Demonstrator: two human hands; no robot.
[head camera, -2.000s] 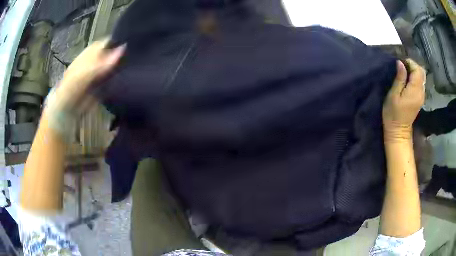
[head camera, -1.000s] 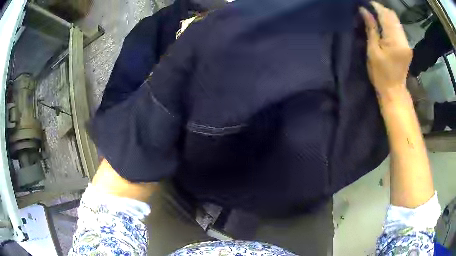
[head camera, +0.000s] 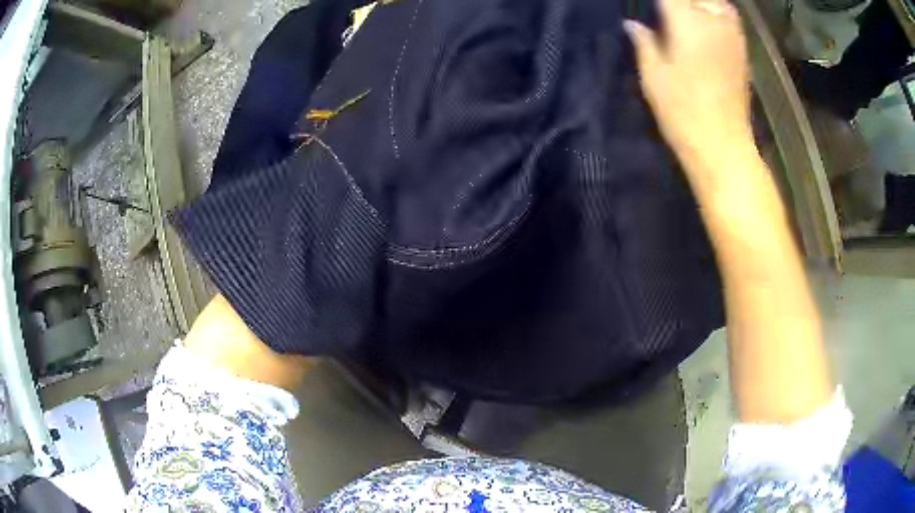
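Observation:
A dark navy-black garment (head camera: 472, 311) fills the lap, with ribbed-looking cloth and pale curved topstitching (head camera: 431, 259). Yellow-brown loose thread ends (head camera: 331, 112) stick out at a seam on its upper left. My left hand is hidden under the garment's left part; only the wrist and forearm show below its edge. My right hand (head camera: 694, 70) lies at the garment's upper right edge, thumb apart, slightly blurred and near the top of the picture. Whether its fingers grip the cloth is not clear.
A motor (head camera: 60, 255) and a metal frame bar (head camera: 166, 190) stand at the left over a grey floor (head camera: 226, 50). A curved-looking bar (head camera: 803, 140) runs at the right. Dark items lie at the upper right, and something blue (head camera: 883, 483) is at the lower right.
My left hand has gone under the garment since the first frame. My right hand has moved left and up. The cloth has settled, and the thread ends now show clearly.

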